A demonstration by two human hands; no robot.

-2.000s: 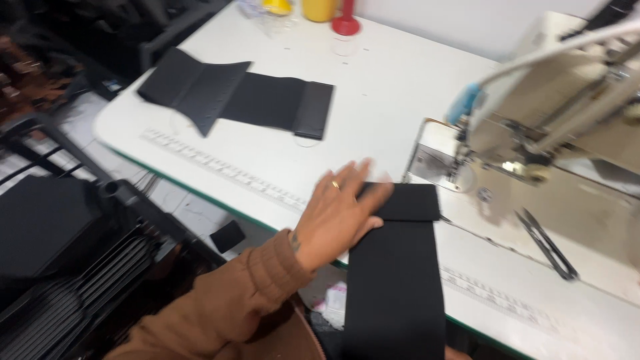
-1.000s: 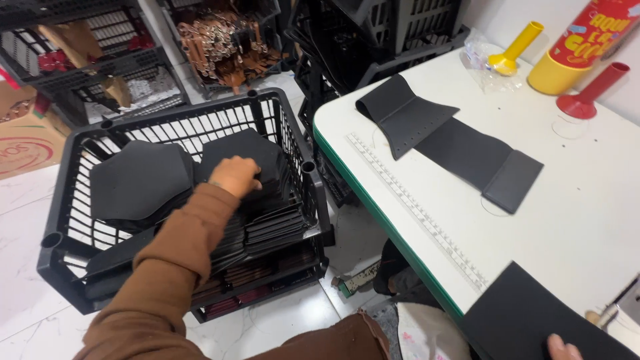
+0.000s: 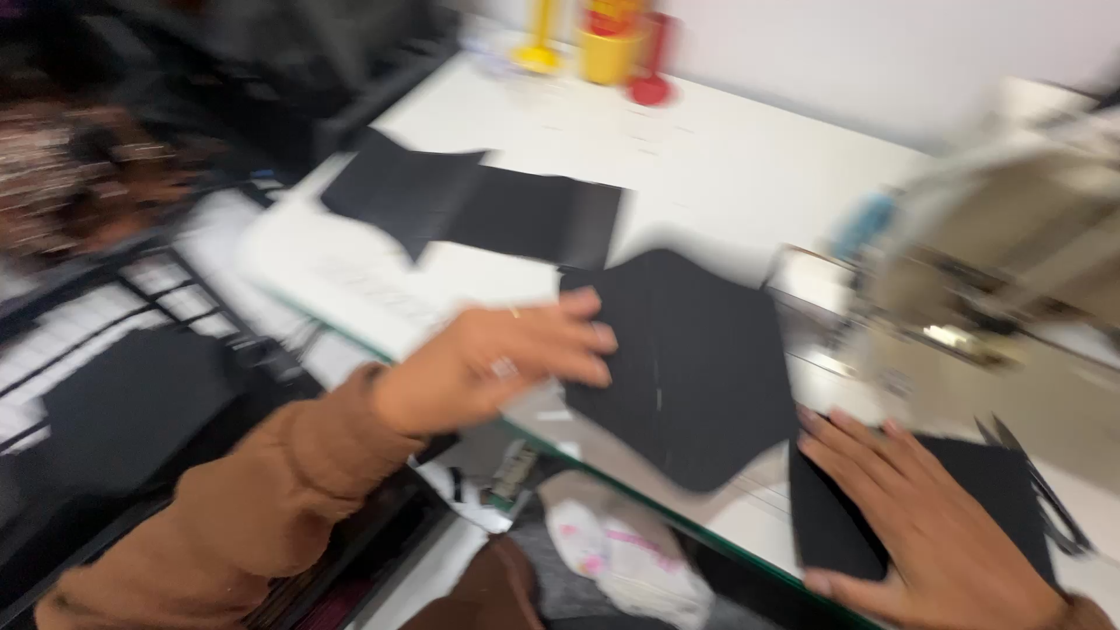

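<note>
A black hexagonal panel (image 3: 682, 376) lies on the white sewing table, left of the sewing machine (image 3: 989, 236). My left hand (image 3: 507, 359), blurred, is at the panel's left edge with fingers spread; whether it touches the panel cannot be told. My right hand (image 3: 927, 516) rests flat, fingers extended, on a black rectangular piece (image 3: 989, 481) near the table's front edge. Farther back on the table lies a joined black piece (image 3: 516, 210) with a pointed left part. A pair of dark thread snips (image 3: 1041, 490) lies beside the rectangular piece, at the right.
A black plastic crate (image 3: 201, 297) with black panels (image 3: 140, 394) stands left of the table. At the table's back are a yellow container (image 3: 610, 52), a yellow spool stand (image 3: 537, 57) and a red one (image 3: 652, 83). The green table edge (image 3: 691, 525) runs below the hexagonal panel.
My left hand has moved from the crate to the table. The hexagonal panel now lies on the table, where the earlier frames show none. The view has swung right.
</note>
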